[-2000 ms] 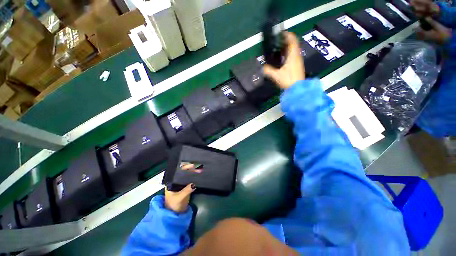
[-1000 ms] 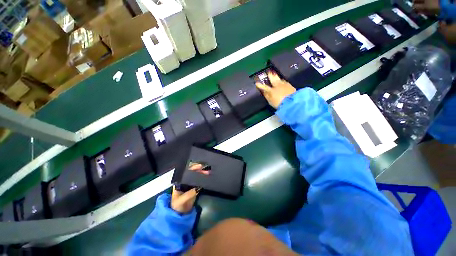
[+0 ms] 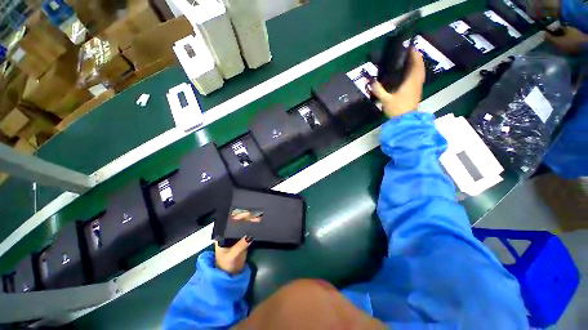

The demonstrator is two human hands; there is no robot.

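Observation:
My left hand (image 3: 233, 254) holds a black insert (image 3: 277, 220) by its near left corner over the green bench. Fingers show through its slot. My right hand (image 3: 406, 87) is raised over the line and grips a dark flat piece (image 3: 394, 55), blurred, that looks like another black insert. Open gift boxes (image 3: 242, 149) stand in a row on the conveyor, each beside a black lid (image 3: 205, 173) with a tiny pale logo. White-and-dark contents show in the boxes. What lies beneath my right hand is partly hidden.
White slotted inserts (image 3: 467, 155) and a clear plastic bag (image 3: 525, 109) lie at the right. Tall white stacks (image 3: 248, 32) and a single white slotted piece (image 3: 185, 106) are on the far side. A blue stool (image 3: 541, 271) stands lower right. Another person's hand (image 3: 567, 38) is upper right.
My right hand has risen from a box and moved up and right, now with a dark piece in it. The left hand still holds its insert. The boxes appear shifted rightward in view.

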